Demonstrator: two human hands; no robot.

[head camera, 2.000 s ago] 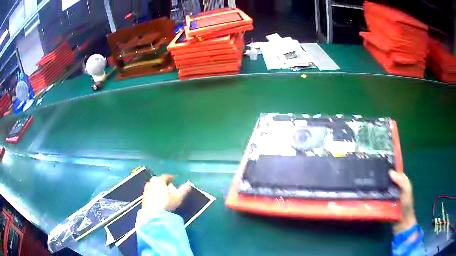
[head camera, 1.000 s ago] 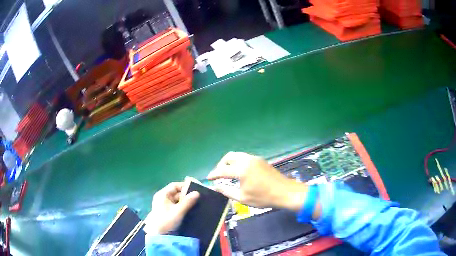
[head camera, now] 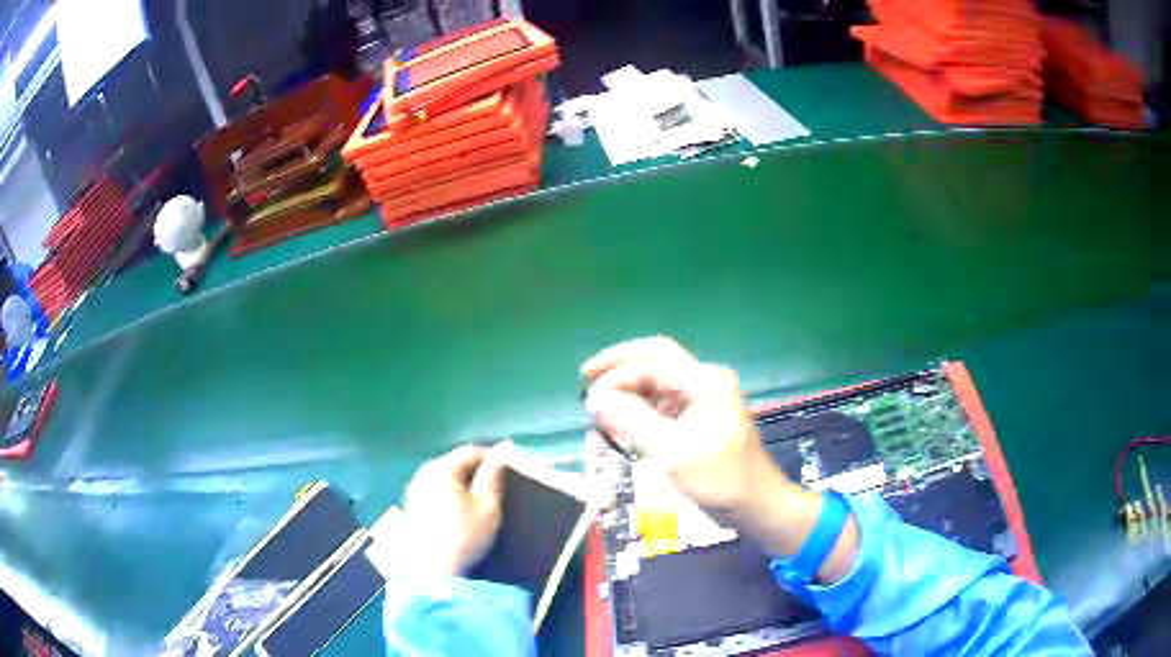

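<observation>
My left hand (head camera: 452, 511) holds a black adhesive sheet with a pale edge (head camera: 524, 524), left of the laptop base. My right hand (head camera: 687, 417) is raised over the left part of the open laptop base unit (head camera: 719, 588). Its fingers are pinched, with a small dark piece (head camera: 616, 445) at the fingertips, too blurred to make out well. The base shows a green board, a dark fan area, a yellow patch and a black battery. It lies on a red-orange tray (head camera: 989, 443). More black strip sheets (head camera: 285, 549), partly under clear plastic, lie at lower left.
Stacked red-orange trays (head camera: 456, 154) and white papers (head camera: 661, 118) stand along the far side, with more trays (head camera: 957, 58) at far right. A red lead with pale probes (head camera: 1143, 501) lies at the right edge. A small laptop part on a tray (head camera: 28, 417) is at far left.
My left hand has picked up a black sheet. My right hand has left the tray's right side, reached the sheet, then risen slightly away from it. The laptop base now appears turned and nearer the sheets.
</observation>
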